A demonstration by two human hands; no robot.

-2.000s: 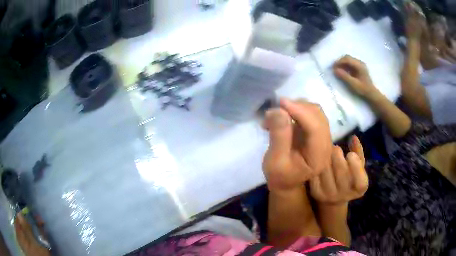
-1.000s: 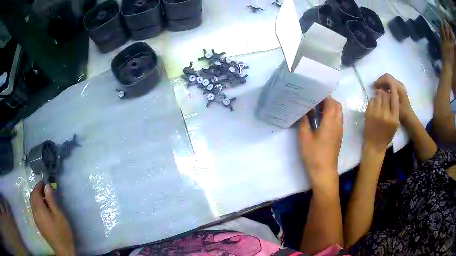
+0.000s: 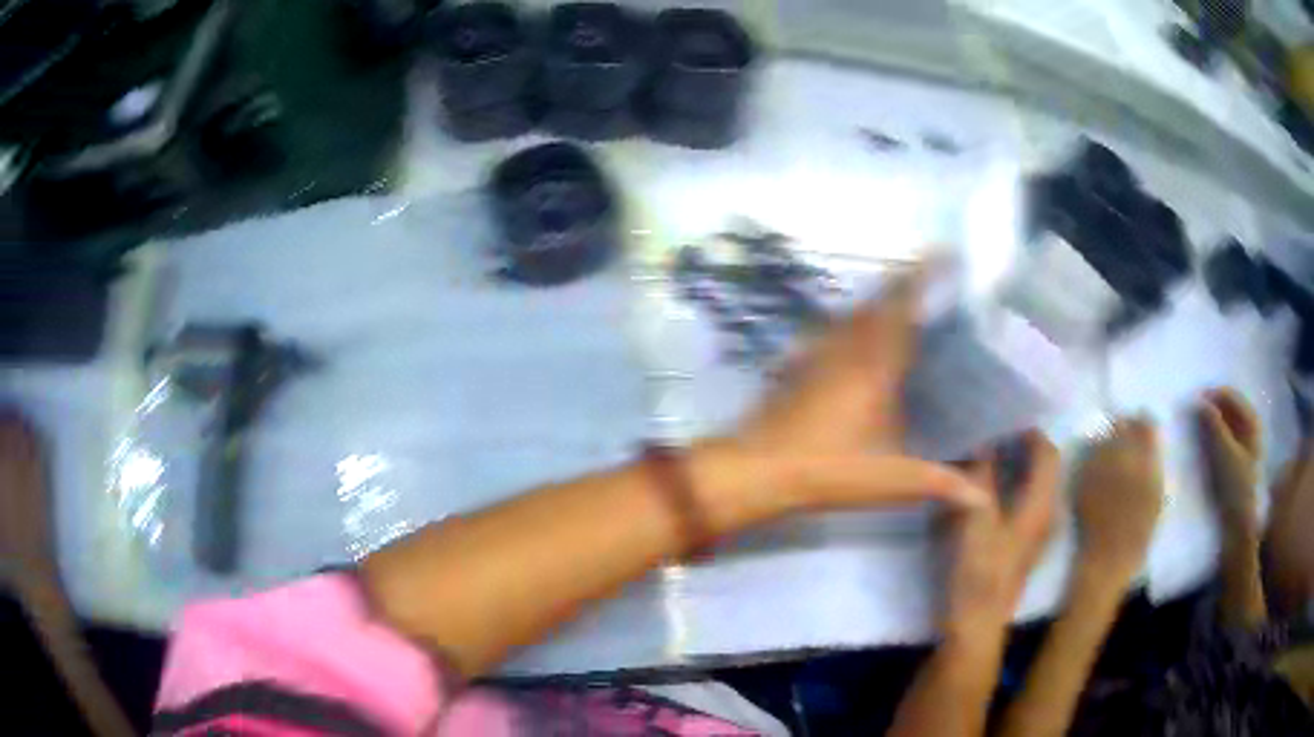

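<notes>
The image is blurred. My left hand (image 3: 850, 389) reaches across to the blue-grey carton (image 3: 980, 389), thumb and fingers spread at its left side; whether it grips the carton is unclear. The carton's white flaps stick up at its upper right. My right hand (image 3: 994, 533) is just below the carton, with a small dark part (image 3: 1013, 461) between thumb and fingers. A dark long-bodied device (image 3: 219, 490) lies on the sheeting at the left.
A black cup (image 3: 552, 213) stands at centre left, with three stacks of cups (image 3: 587, 72) behind. Small black fittings (image 3: 749, 281) lie in a pile behind my left hand. More black cups (image 3: 1117, 231) are at the right. Neighbours' hands (image 3: 1120, 482) show at the right and left edges.
My left hand has left the dark device at the left and crossed to the carton. The view has swung left, so table things appear further right.
</notes>
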